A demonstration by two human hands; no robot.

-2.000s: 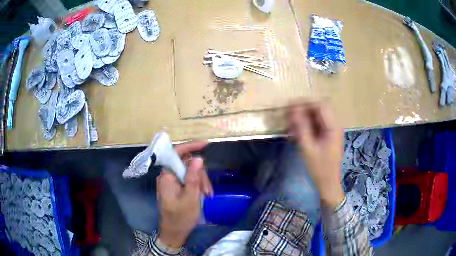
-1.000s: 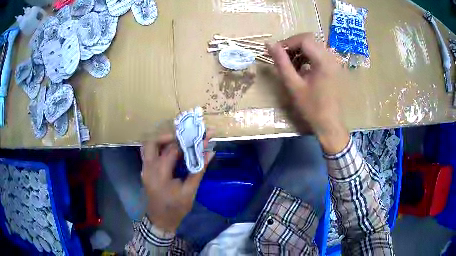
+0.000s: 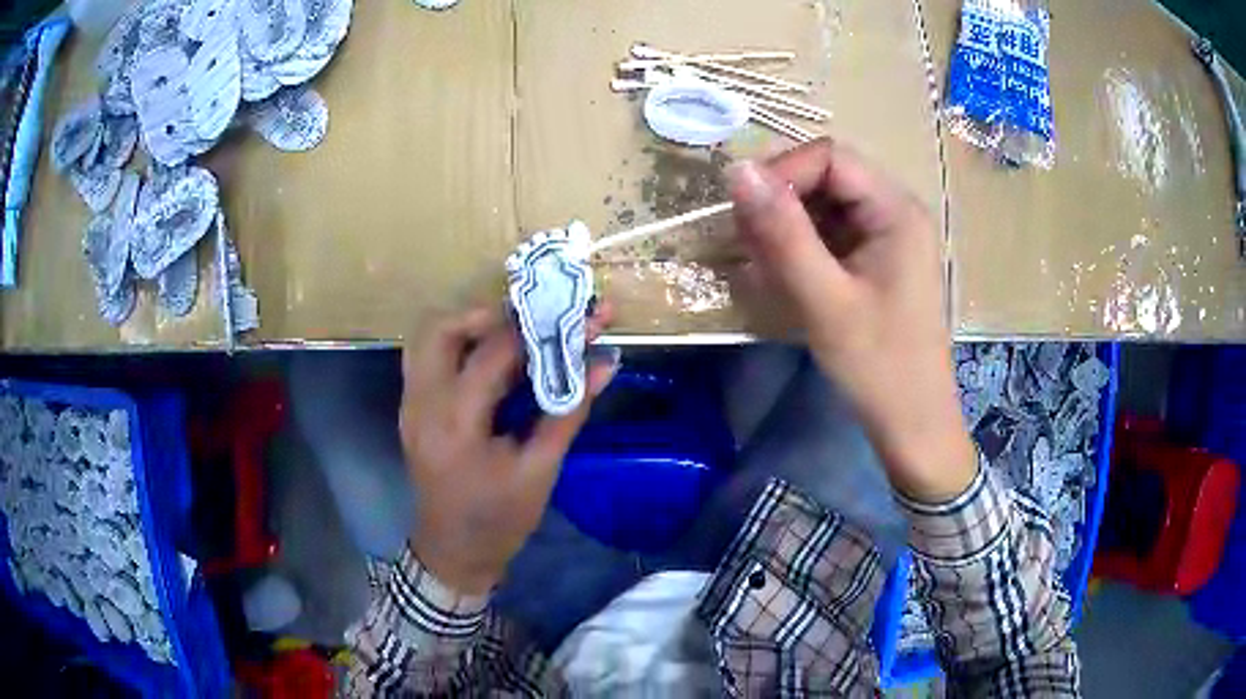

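My left hand holds a grey-white foot piece upright near the table's front edge, toes up, its outlined hollow underside facing me. My right hand pinches a thin pale stick. The stick's white tip is at the toe end of the foot, at its right side. I cannot tell whether it touches. A small white dish sits on the table beside a bundle of spare sticks.
A loose pile of oval sole pieces lies at left on the tan table. A blue-printed packet is at right. Blue crates of parts flank my lap. A red stool stands at far right.
The foot piece has turned from sideways to upright, underside showing. My right hand has come from the sticks towards it, and a stick now shows in its fingers. The view has shifted.
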